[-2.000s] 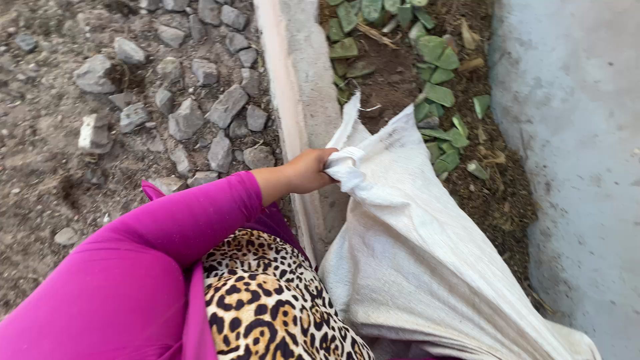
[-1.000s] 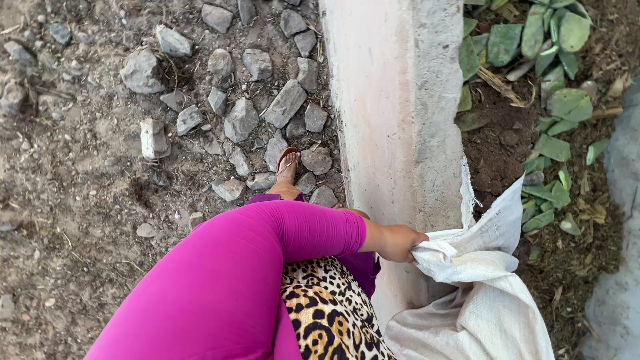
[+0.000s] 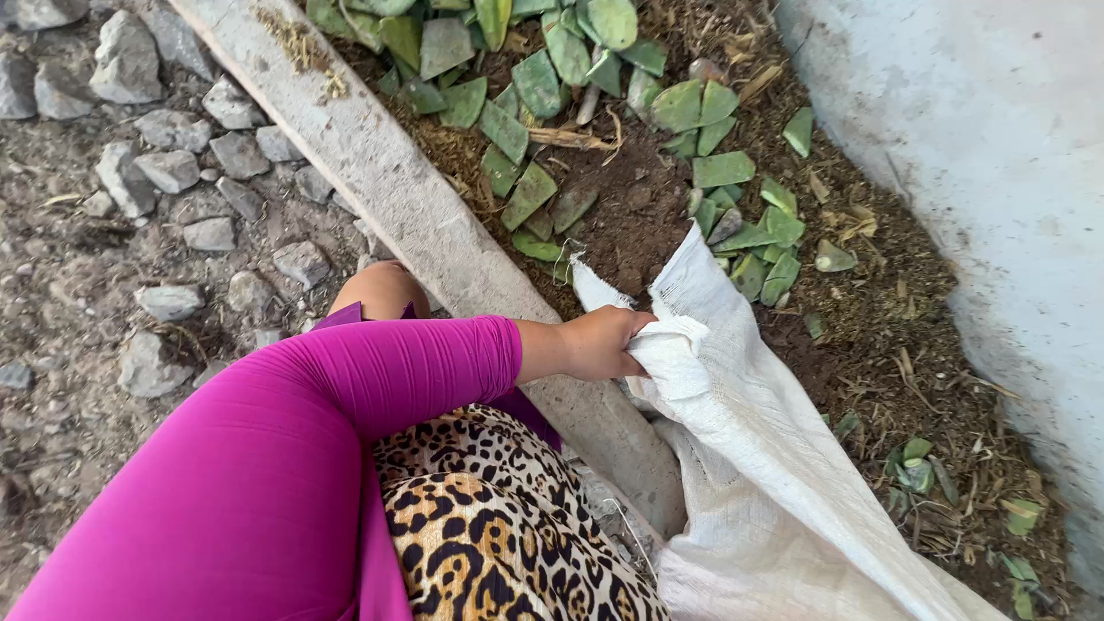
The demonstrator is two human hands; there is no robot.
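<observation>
My left hand (image 3: 604, 342), at the end of a magenta sleeve, is closed around the bunched, twisted edge of a white woven sack (image 3: 759, 431). The sack's frayed corners stick up past my fingers, over brown soil and close to cut green cactus pads (image 3: 724, 170). Its lower part spreads down and right and runs out of the frame. What lies inside it cannot be seen. My right hand is out of view.
A concrete curb (image 3: 414, 198) runs diagonally beneath my forearm. Grey stones (image 3: 126, 60) lie on dirt at left. A pale wall (image 3: 966, 129) bounds the planted strip of dry plant matter at right. My bent knee (image 3: 379, 289) shows beside the curb.
The view has shifted and turned. My left hand keeps hold of the sack throughout. My sandalled foot, seen one second ago, is no longer visible, and my knee now shows.
</observation>
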